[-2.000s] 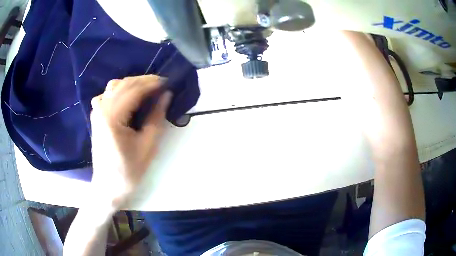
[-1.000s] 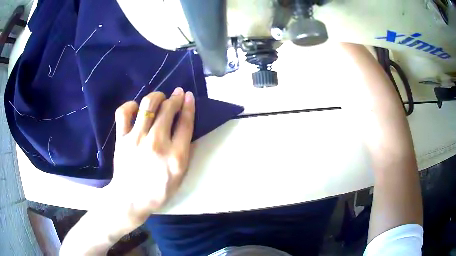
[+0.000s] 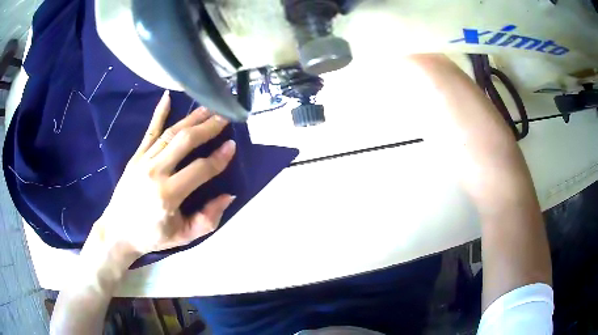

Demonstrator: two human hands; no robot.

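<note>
The navy garment piece (image 3: 56, 144), marked with white basting threads, lies on the left of the machine table. Its pointed flap (image 3: 272, 159) points right. My left hand (image 3: 180, 170) lies on the cloth with its fingers apart, the fingertips just left of and below the dark curved guard (image 3: 190, 62). The presser foot area (image 3: 265, 91) is partly hidden behind the guard. My right forearm reaches up behind the machine head, which hides my right hand.
The cream-white sewing machine head (image 3: 419, 29) with blue lettering spans the top. A dark knurled knob (image 3: 308, 115) hangs from it. A thin dark line (image 3: 357, 152) runs across the cream table (image 3: 367, 216). Black cables (image 3: 505, 98) lie behind my right forearm.
My left hand has moved left, and its fingers have spread on the cloth. The flap, folded up earlier, now lies extended to the right. The view has shifted, moving the machine head left and down.
</note>
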